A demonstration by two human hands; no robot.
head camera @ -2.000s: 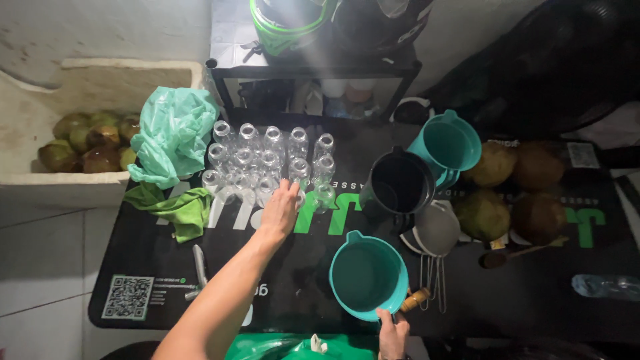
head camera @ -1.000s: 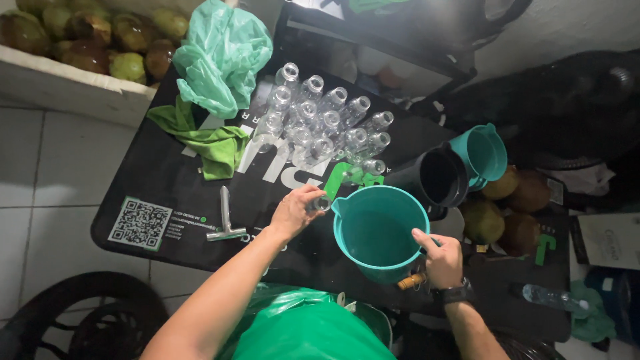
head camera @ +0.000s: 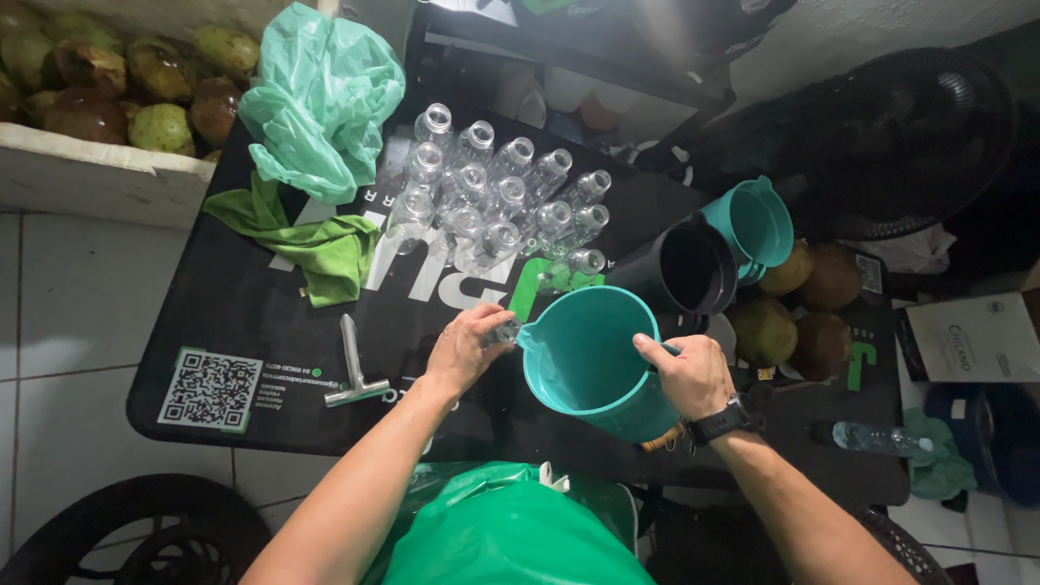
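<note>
My left hand [head camera: 469, 348] grips a small clear plastic bottle [head camera: 502, 333] near the middle of the black printed table [head camera: 301, 414]. The spout of a turquoise plastic pitcher [head camera: 597, 353] meets the bottle's mouth. My right hand [head camera: 691, 372] is closed around the pitcher's handle, and the pitcher is tilted toward the bottle. Whether liquid flows between them I cannot tell. Behind my left hand several open clear bottles [head camera: 467, 191] stand in rows. A black pitcher [head camera: 691, 264] and a second turquoise pitcher [head camera: 756, 223] stand behind my right hand.
A steel T-shaped tool [head camera: 353, 366], a green cloth [head camera: 325, 252] and a crumpled green plastic bag [head camera: 325, 106] lie on the left. Green coconuts [head camera: 764, 329] sit at the right, more [head camera: 162, 126] in a white bin [head camera: 106, 175]. A lying bottle [head camera: 877, 439] is near the right edge.
Two seconds ago my left hand was at the bottle rows; now it holds a bottle at the pitcher's spout. The pitcher has been lifted and tilted. The view has turned and moved closer.
</note>
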